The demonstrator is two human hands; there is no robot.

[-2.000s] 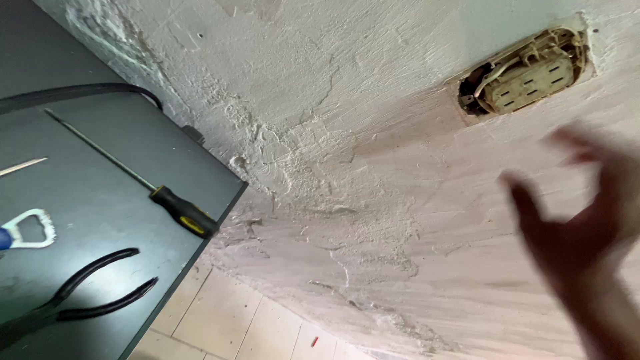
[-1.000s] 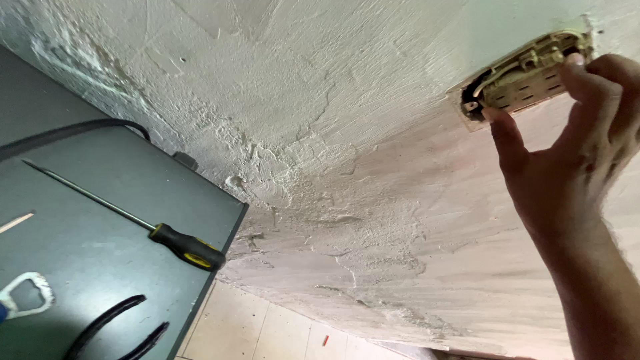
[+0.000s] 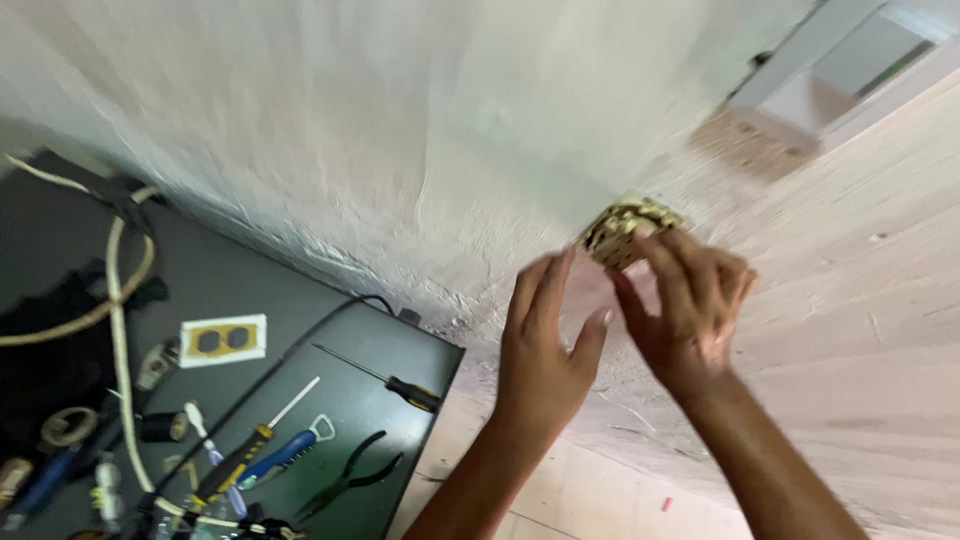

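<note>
An electrical outlet [image 3: 616,253] with a yellowed body sits in its recess in the plastered wall, its inner parts exposed. My right hand [image 3: 686,300] grips it, fingers on the upper face and thumb at the lower edge. Just left of the outlet, my left hand [image 3: 547,337] is raised with thumb and fingers apart, holding nothing; its fingertips are close to the recess edge, and whether they touch it I cannot tell.
On the dark tabletop [image 3: 247,277] lie a small screwdriver [image 3: 411,393], a larger screwdriver [image 3: 232,466], black-handled pliers [image 3: 349,480], a blue-handled bottle opener [image 3: 289,454], an outlet cover plate [image 3: 223,340] and tangled cables. Above right, a white-framed opening [image 3: 840,90] interrupts the wall.
My left hand has come into view beside the outlet. My right hand, away from the outlet two seconds ago, has moved onto it. The view has swung wider, showing more of the table.
</note>
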